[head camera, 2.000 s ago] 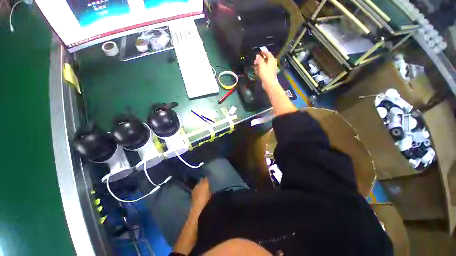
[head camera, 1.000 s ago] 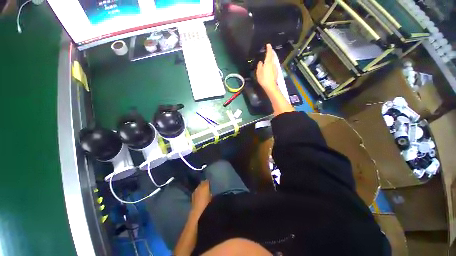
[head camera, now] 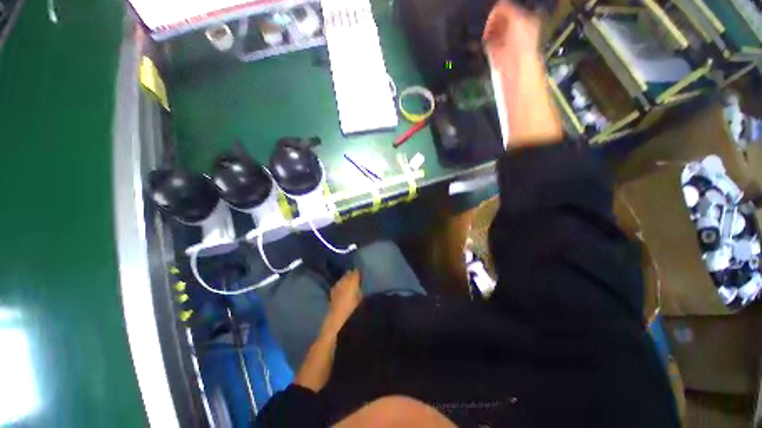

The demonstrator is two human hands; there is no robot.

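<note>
My right hand reaches to the far right of the bench, over a bulky black object. It is blurred near the top edge, and I cannot tell if it holds anything. My left hand rests on my lap, its fingers partly hidden. Three dome cameras with glossy black heads, the left, middle and right, stand in a row at the bench's front edge. Their white pigtail cables hang over my lap.
A white keyboard lies below the monitor. A tape roll, red pen, dark thin tool and yellow tape strips are on the bench. Cartons with white-and-black parts and a rack are at right.
My right hand has moved farther away over the black object, towards the top. The view has shifted, so bench items appear higher and farther right. My left hand stays on my lap.
</note>
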